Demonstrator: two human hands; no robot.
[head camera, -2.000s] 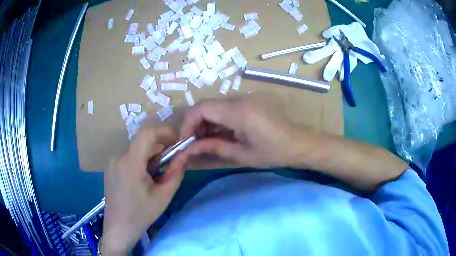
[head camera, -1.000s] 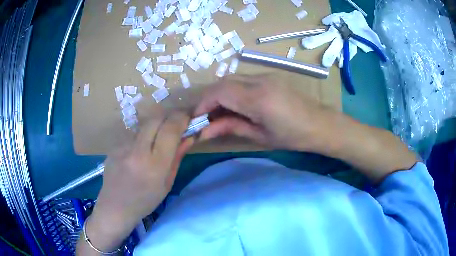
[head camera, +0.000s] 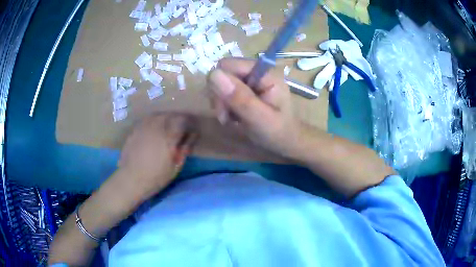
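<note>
My right hand (head camera: 256, 107) grips a slim silver metal strip (head camera: 287, 34) that rises towards the top edge, blurred, with a small pale piece near the fingers. My left hand (head camera: 156, 143) is low over the cardboard's near edge, blurred, fingers curled; whether it holds anything cannot be told. Small white plastic pieces (head camera: 201, 39) lie in a heap on the cardboard sheet (head camera: 88, 109). A thick metal tube (head camera: 302, 89) lies partly hidden behind my right hand. A thinner rod (head camera: 297, 54) lies above it.
Blue-handled pliers (head camera: 338, 65) lie on a white glove (head camera: 313, 62) at right. Clear plastic bags (head camera: 412, 88) pile at far right. A pale yellow patch (head camera: 355, 8) is at the top right. A thin strip (head camera: 49, 60) lies at left. Metal pieces (head camera: 31, 219) sit below the table at lower left.
My hands have moved apart. The right hand now holds a strip pointing up and away; the left has stayed low. The view has shifted right, showing more of the bags.
</note>
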